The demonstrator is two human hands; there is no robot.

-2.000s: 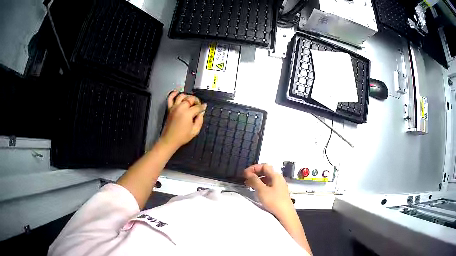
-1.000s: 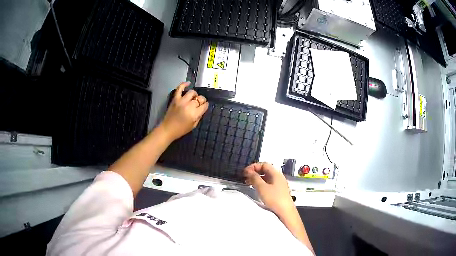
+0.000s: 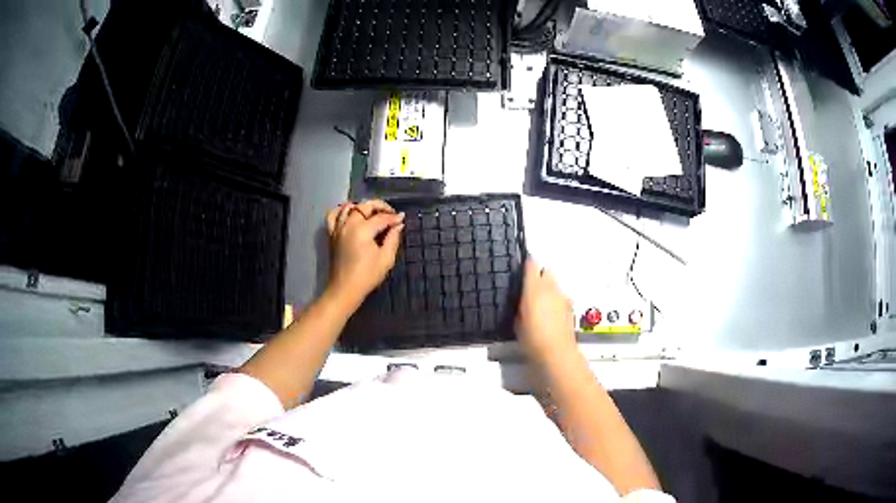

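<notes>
A black component tray (image 3: pixel 457 270) with a grid of pockets lies on the white machine bed in front of me. My left hand (image 3: pixel 364 241) is over its upper left part, fingers bent and fingertips together; whether a small part is in them cannot be seen. My right hand (image 3: pixel 543 307) is at the tray's right edge, blurred, with its fingers along the edge; its grip is unclear.
A white module (image 3: pixel 409 147) with a yellow label stands behind the tray. More black trays lie at the left (image 3: pixel 196 260) and the back (image 3: pixel 413 44). A papered tray (image 3: pixel 694 192), a black mouse (image 3: pixel 722 149) and a button box (image 3: pixel 611 318) are at the right.
My right hand has moved up from the tray's lower right corner to its right edge. The tray now lies straighter. My left hand has shifted slightly down relative to the module.
</notes>
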